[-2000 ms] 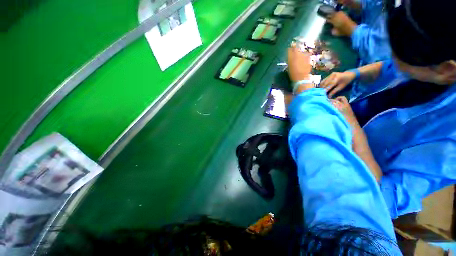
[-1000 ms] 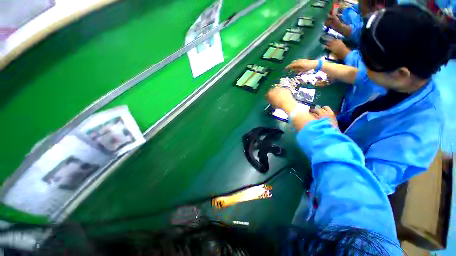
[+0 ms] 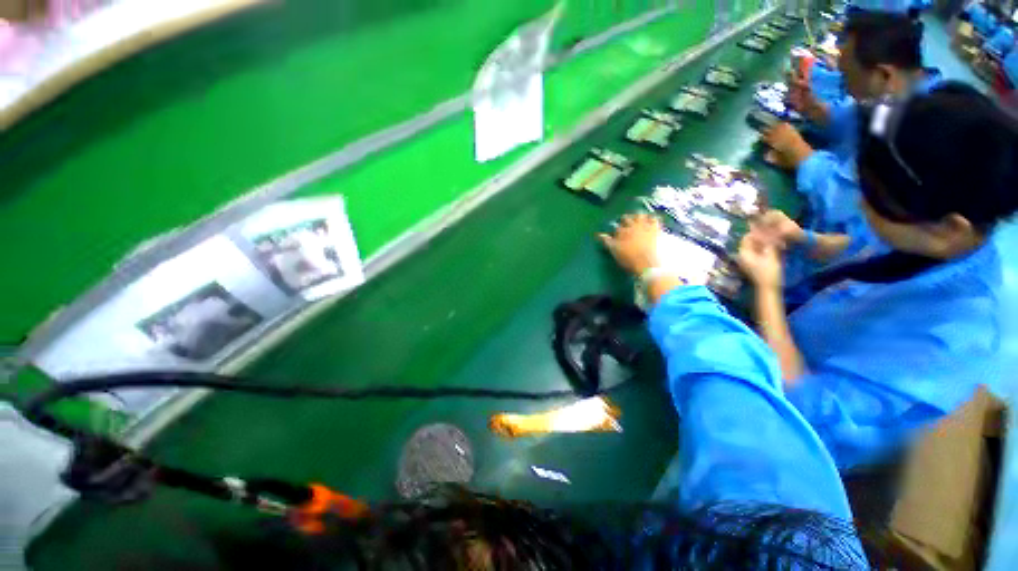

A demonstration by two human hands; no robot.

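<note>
My right hand [image 3: 639, 243], with a pale wristband and blue sleeve, reaches far forward over the mat. It is at the left edge of a white-faced tablet part [image 3: 683, 259]. The hand is small and blurred, so I cannot tell whether it grips the part. My left hand is not in view. A pile of small, pale and brownish parts [image 3: 706, 201] lies just beyond the hand.
A black corded item [image 3: 580, 344], orange ribbon cables [image 3: 556, 418], a grey dish [image 3: 435, 457] and an orange-bodied screwdriver [image 3: 326, 507] are nearer me. Open tablets [image 3: 598, 174] line the bench's far side. A blue-coated person [image 3: 904, 301] sits at right, hands raised together.
The view has turned, bringing the dish and screwdriver into sight. My right hand has shifted to the white part's left edge. The neighbour's hands have come together beside it.
</note>
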